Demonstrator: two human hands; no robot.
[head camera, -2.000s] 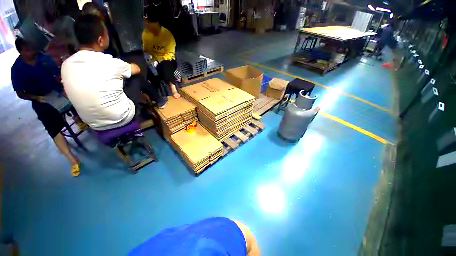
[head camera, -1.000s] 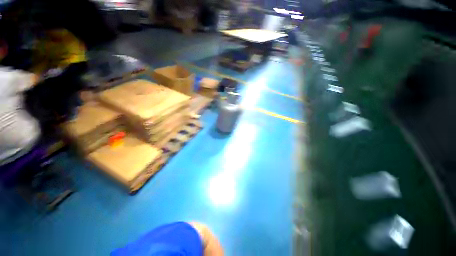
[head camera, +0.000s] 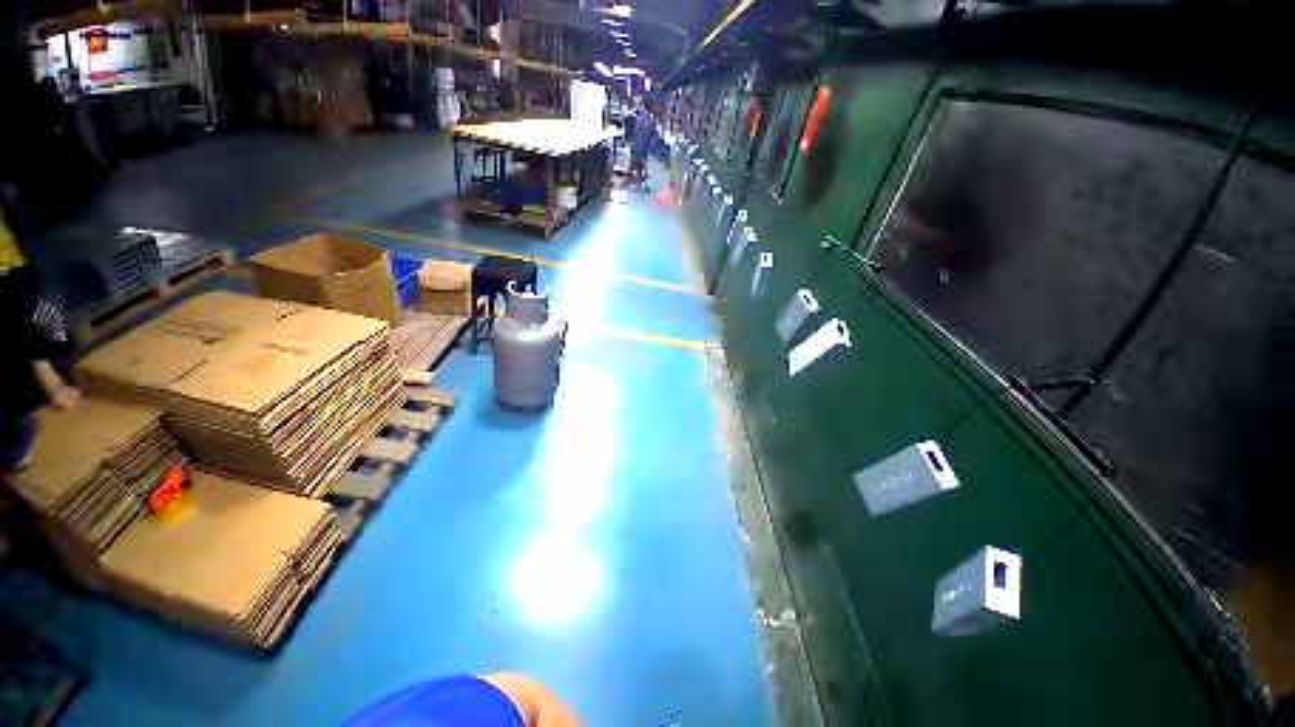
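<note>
Light-grey box-shaped housings hang in a row along the green wall at the right. The nearest housing (head camera: 977, 591) has a dark slot in its white end face. Another housing (head camera: 909, 479) with faint lettering hangs just beyond it, and more recede up the wall. My blue sleeve and a bit of bare arm show at the bottom edge. Neither of my hands is in the picture.
A green booth wall (head camera: 852, 568) with a large dark window (head camera: 1058, 270) runs along the right. Flat cardboard (head camera: 256, 355) is stacked on a pallet at the left. A grey gas cylinder (head camera: 527, 362) stands on the blue floor. A person is partly visible at the left edge.
The view has swung right. The seated people have mostly left the picture at the left, and the wall, its window and the hanging housings now show more fully and sharply.
</note>
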